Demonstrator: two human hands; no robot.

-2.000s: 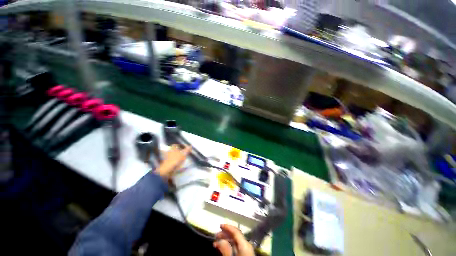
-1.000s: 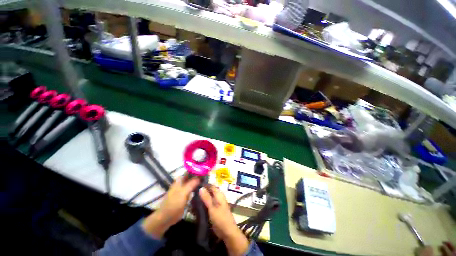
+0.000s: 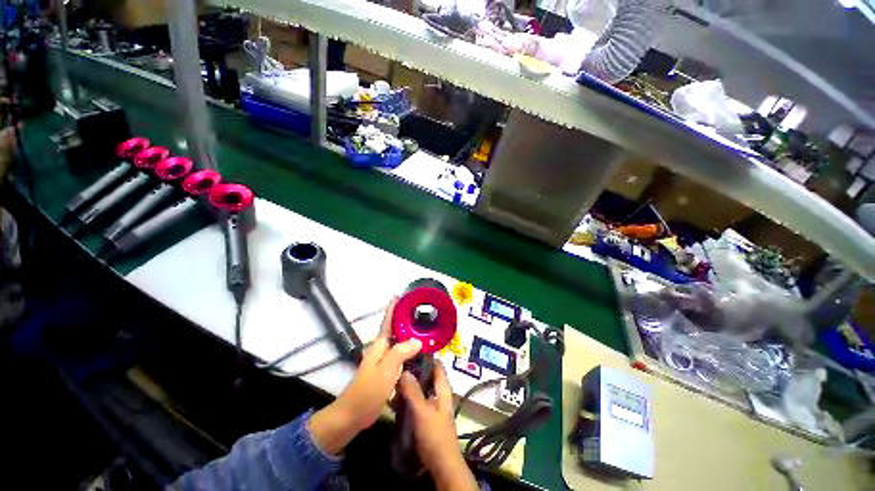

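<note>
A hair dryer with a pink ring (image 3: 425,319) is held upright in front of the test box, its ring facing up toward me. My left hand (image 3: 369,388) grips it just below the head, thumb at the ring. My right hand (image 3: 430,412) is closed around its handle, partly hiding it. The white power meter test box (image 3: 477,391) shows two lit displays and yellow patches; the dryer covers its left part. Black plugs (image 3: 516,333) stand in its right side. A bundled dark cord (image 3: 513,432) lies beside it. A grey dryer without pink ring (image 3: 324,297) lies left of the box.
Several pink-ringed dryers (image 3: 174,169) lie in a row on the left; another (image 3: 233,230) lies on the white board (image 3: 182,280). A second instrument (image 3: 619,422) sits on the tan board (image 3: 710,446). Plastic bags (image 3: 710,316) fill a tray at right. A lit shelf (image 3: 537,84) runs overhead.
Two seconds ago my hands were apart, the left among grey dryers, the right near the box. Both now hold the pink-ringed dryer. Since one second ago, it appears tilted with its head nearer the box.
</note>
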